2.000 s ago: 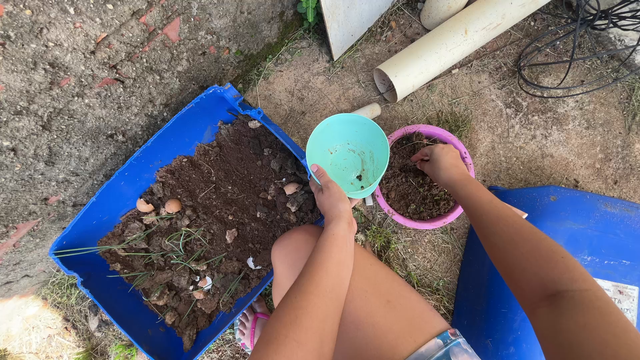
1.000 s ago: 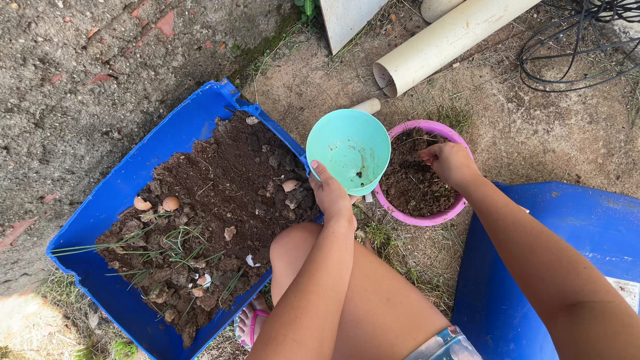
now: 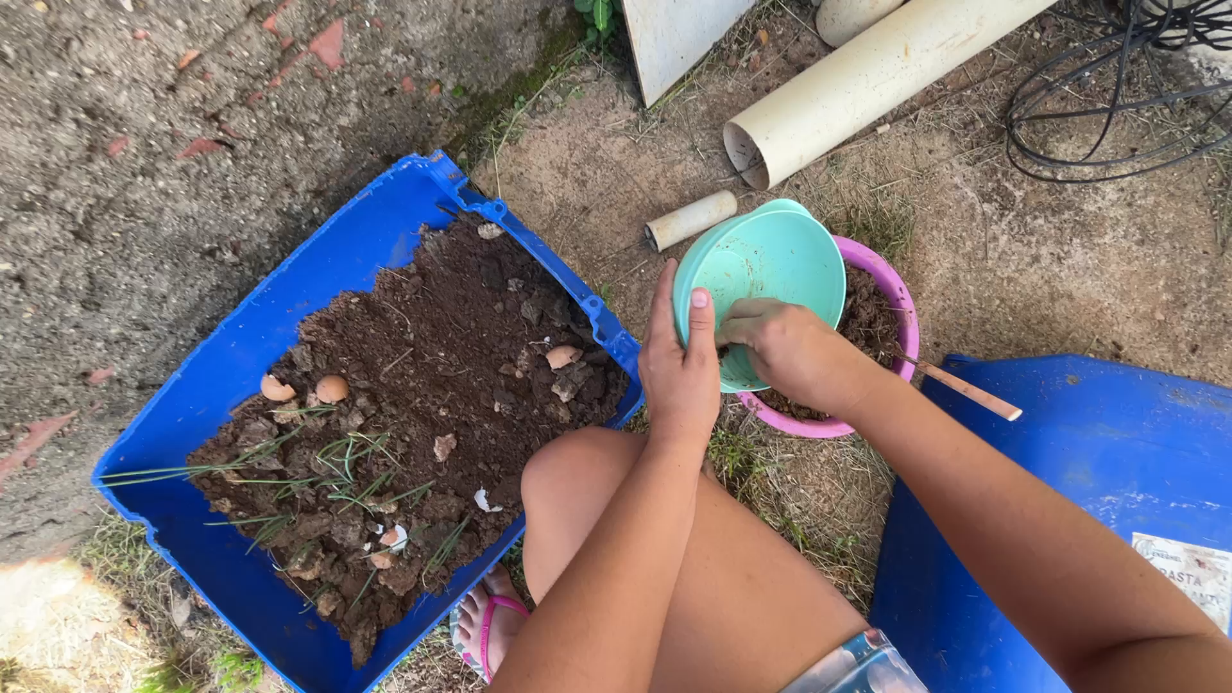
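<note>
My left hand (image 3: 681, 356) grips the left rim of a mint-green plastic bowl (image 3: 770, 265), thumb over the edge. Inside the bowl's lower part is my right hand (image 3: 784, 346), fingers bent down; whether they hold anything is hidden. The bowl overlaps a pink round pot (image 3: 903, 298) of dark soil and dry bits, from whose right edge a thin flat stick or handle (image 3: 967, 390) juts out. To the left, a blue plastic bin (image 3: 221, 318) lies with brown soil (image 3: 433, 337), eggshells (image 3: 332, 389) and green grass-like leaves (image 3: 356, 462) in it.
Beyond the bowl lie a short pipe piece (image 3: 691, 219) and a long cream pipe (image 3: 866, 91). Coiled black cable (image 3: 1107, 115) is at the upper right, a pale flat board (image 3: 674, 43) at the top. A blue plastic container (image 3: 1078, 462) bearing a label stands at the right, a rough wall (image 3: 241, 115) at the left.
My right hand has moved from the pink pot's soil into the mint-green bowl. The bowl now covers part of the pot. The stick at the pot's right edge has come into sight.
</note>
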